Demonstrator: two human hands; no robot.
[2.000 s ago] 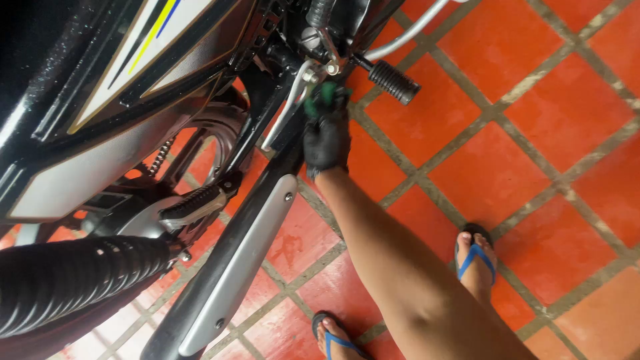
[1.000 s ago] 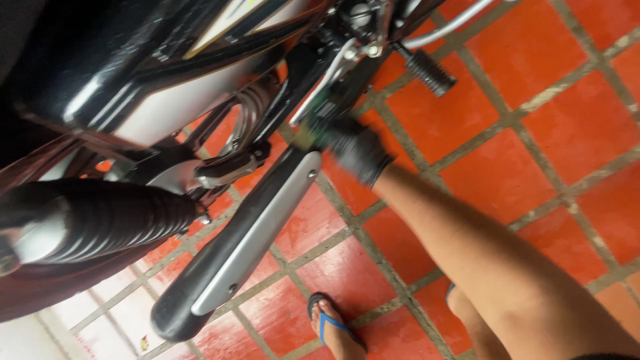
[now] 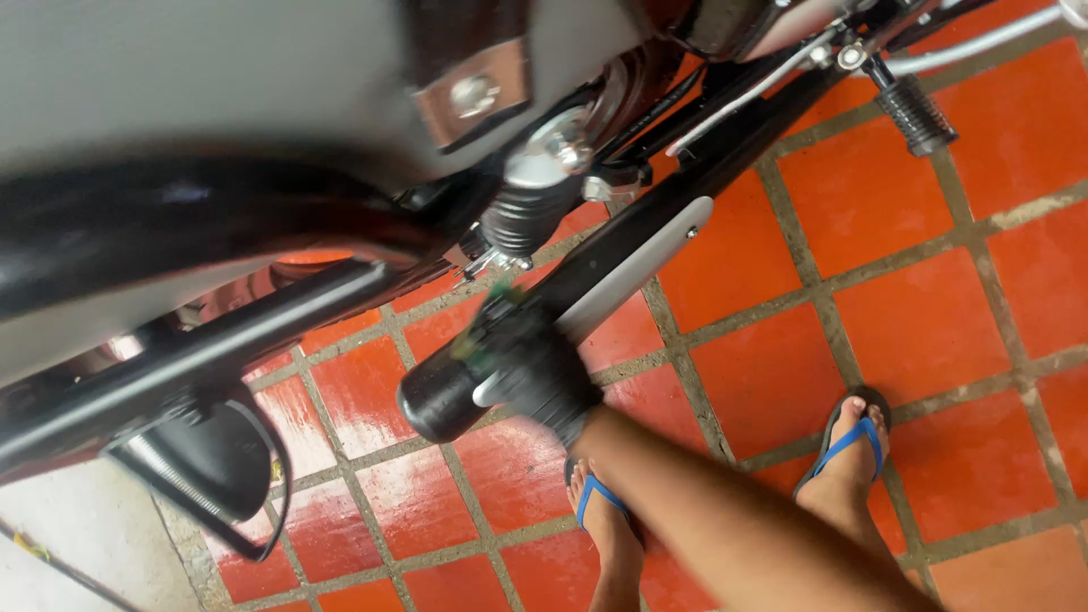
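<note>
My right hand (image 3: 544,365), in a black glove, is around the rear part of a motorcycle's black exhaust muffler (image 3: 438,395). It presses a green and yellowish pad or cloth (image 3: 484,327), blurred, against the muffler's surface. A silver heat shield (image 3: 633,268) runs along the muffler, and part of it lies beneath the glove. Just above the hand is the lower end of a rear shock absorber (image 3: 527,212) with a black spring. My left hand is out of view.
A black tubular rail (image 3: 195,361) and a dark bracket (image 3: 276,459) stick out at lower left. A rubber footpeg (image 3: 918,115) juts out at upper right. My feet in blue-strapped flip-flops (image 3: 854,442) stand on red floor tiles (image 3: 756,382). A cable (image 3: 64,569) lies at lower left.
My right hand has moved along the exhaust, from near the footpeg to the muffler's rear end. The view has shifted toward the motorcycle's rear.
</note>
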